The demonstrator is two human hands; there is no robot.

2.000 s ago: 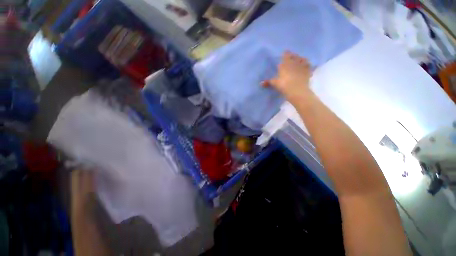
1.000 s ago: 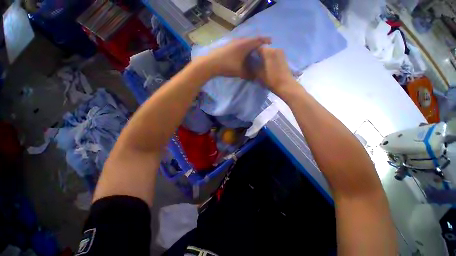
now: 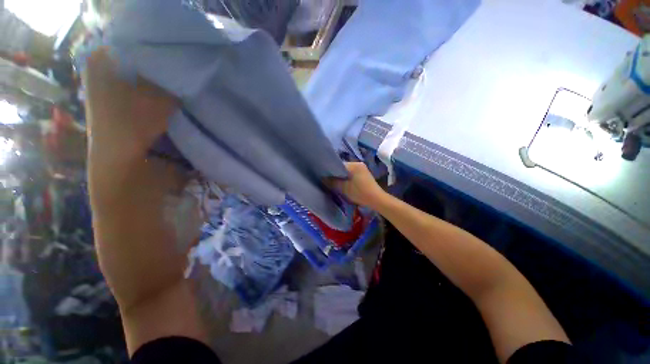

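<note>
A large grey-blue fabric panel is lifted off the table and stretched slantwise between my hands. My right hand grips its lower corner near the table's front edge. My left hand is raised at the upper left and holds the other end; it is blurred and its fingers are hidden by cloth. Light-blue cut panels lie on the white table, partly hanging over its edge. A narrow white strip lies over the table's ruler-marked edge.
A white sewing machine head stands at the right. A blue basket with red cloth is below the panel. A heap of light-blue cloth and pale scraps lie on the floor. A tray is at the back.
My hands, together over the table one second ago, are now wide apart. The panel is raised between them, my left hand up and left, my right hand lower. The view has shifted.
</note>
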